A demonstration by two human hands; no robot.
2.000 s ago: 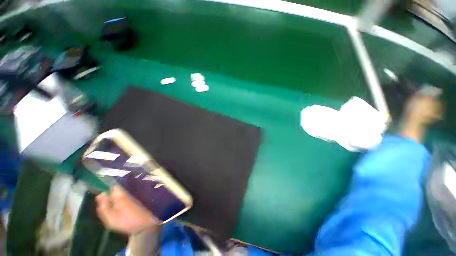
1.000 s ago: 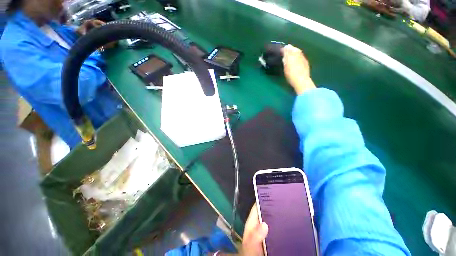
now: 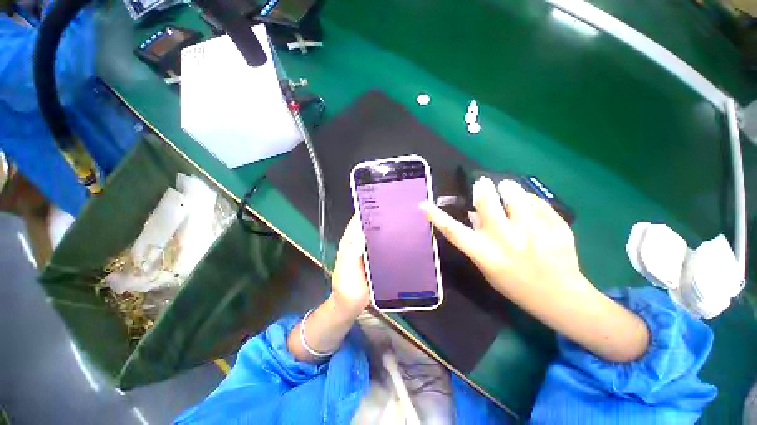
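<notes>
My left hand [image 3: 350,270] holds a phone [image 3: 398,236] with a white-edged case, its pinkish-purple screen facing up and showing small text lines. My right hand [image 3: 531,253] is just right of it, palm down, with white covers on fingertips. Its index finger reaches to the phone's right edge; I cannot tell whether it touches the screen. A black module [image 3: 544,189] shows behind the right hand's fingers, over the black mat [image 3: 365,120]; the hand hides much of it, and whether the fingers grip it is unclear.
A white box-shaped device [image 3: 236,104] with a metal tube [image 3: 318,178] stands left of the mat. White pad piles [image 3: 710,278] lie at right. Small white pieces [image 3: 473,118] lie beyond the mat. A green-lined bin [image 3: 91,266] is below left. A blue-sleeved person [image 3: 25,91] is at upper left.
My right hand has come back from the far bench, where it was at a black module, to beside the phone. The phone has moved up and left in view; the view has shifted right.
</notes>
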